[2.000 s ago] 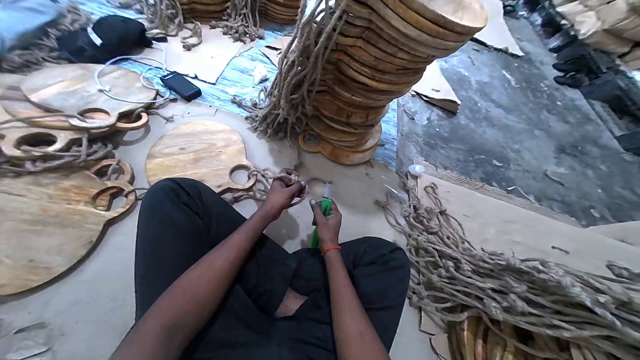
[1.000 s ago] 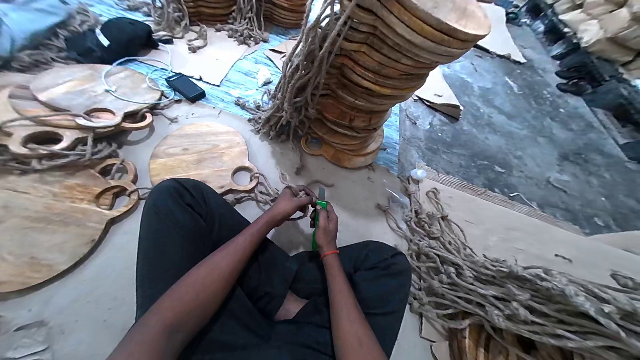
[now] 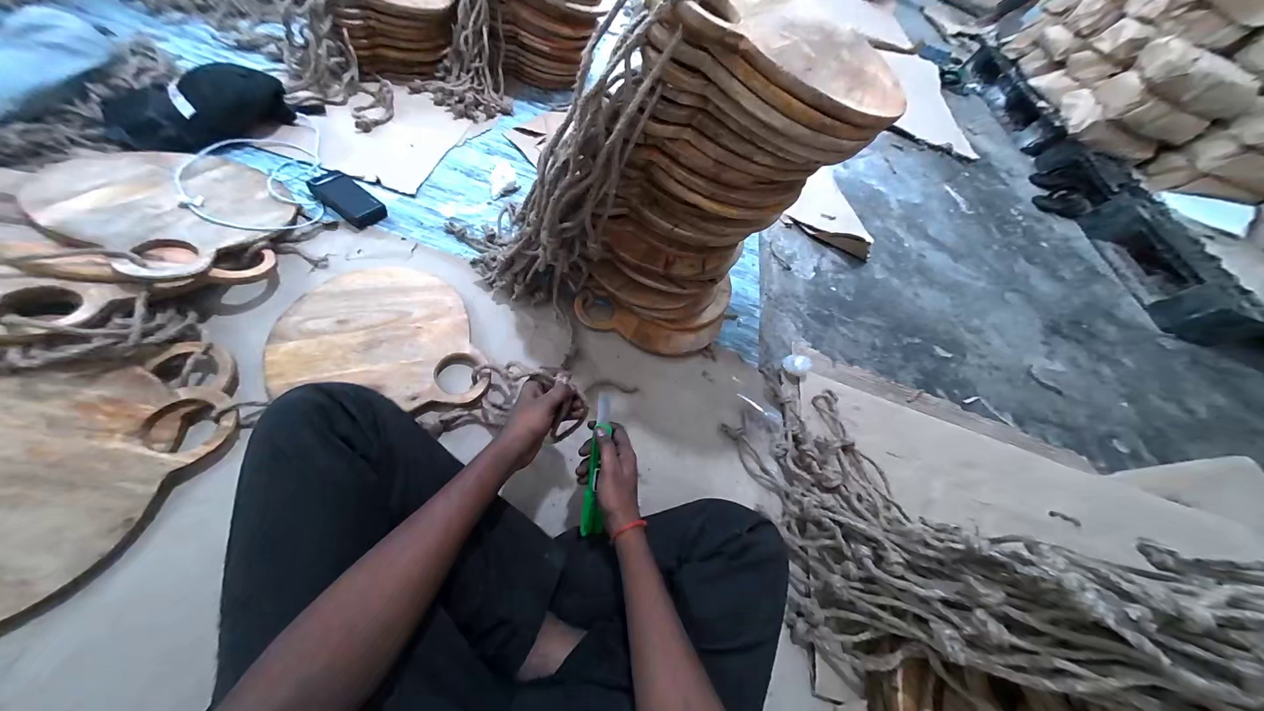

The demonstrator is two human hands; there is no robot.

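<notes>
My left hand grips a jute rope that trails from the ring handle of a round wooden board. Close on its right, my right hand is closed around a green-handled utility knife, its blade pointing away from me. A short rope piece lies just beyond the blade. The fingers of my left hand partly hide the rope.
A tall stack of wooden boards with hanging ropes stands ahead. More boards lie at the left, near a black device with a white cable. Knotted ropes are heaped at the right beside cardboard.
My hands, together at the rope a second ago, are now slightly apart. The left still holds the rope and the right still holds the knife.
</notes>
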